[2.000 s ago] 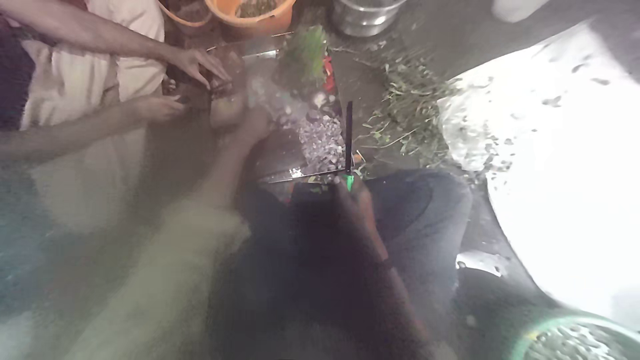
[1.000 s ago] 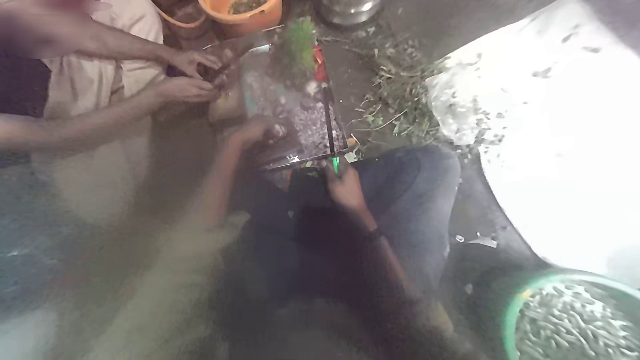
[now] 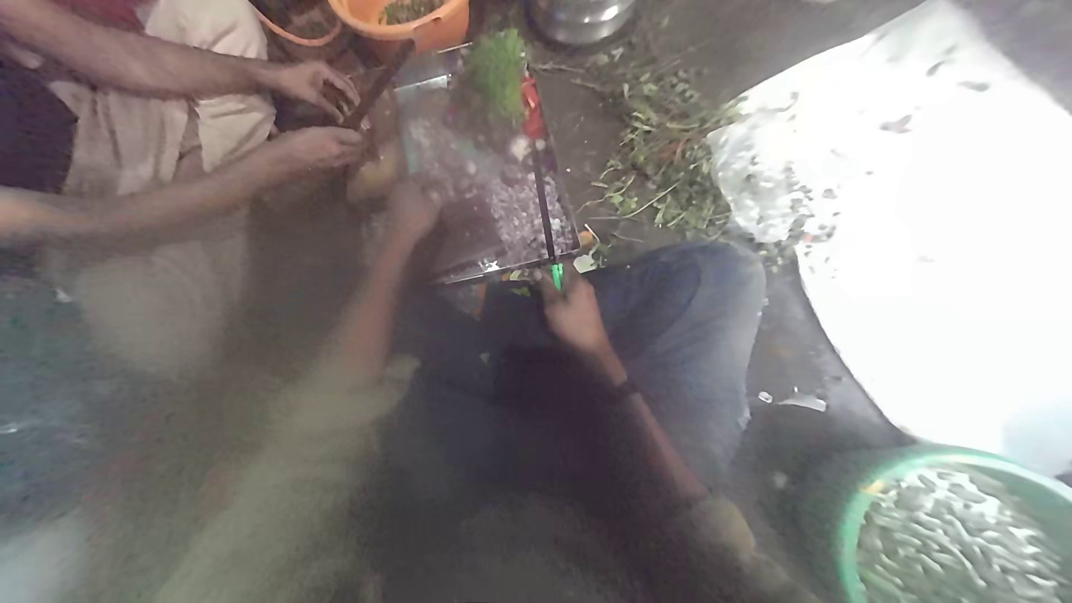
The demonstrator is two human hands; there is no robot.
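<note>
My right hand [image 3: 576, 314] grips the green handle of a knife [image 3: 544, 205], whose long dark blade points away from me over the right side of a metal tray [image 3: 494, 270]. Chopped whitish pieces, possibly onion, [image 3: 523, 213] lie in the tray beside the blade. At the tray's left part is my left hand [image 3: 413, 209], blurred; whether it holds anything I cannot tell. A bunch of fine green herbs [image 3: 497, 75] lies at the tray's far end, next to something red [image 3: 532, 107].
A co-worker's hands [image 3: 327, 146] hold a dark long object [image 3: 381, 84] at the left. Beyond are an orange tub [image 3: 435, 29] and a metal pot [image 3: 580, 18]. Leafy stems [image 3: 670, 159], a white sheet [image 3: 946, 251] and a green-rimmed basin [image 3: 854, 511] are on the right.
My left hand has moved from the tray's middle toward its near left side. The knife stays in my right hand. The co-worker's hands have come together around the dark object.
</note>
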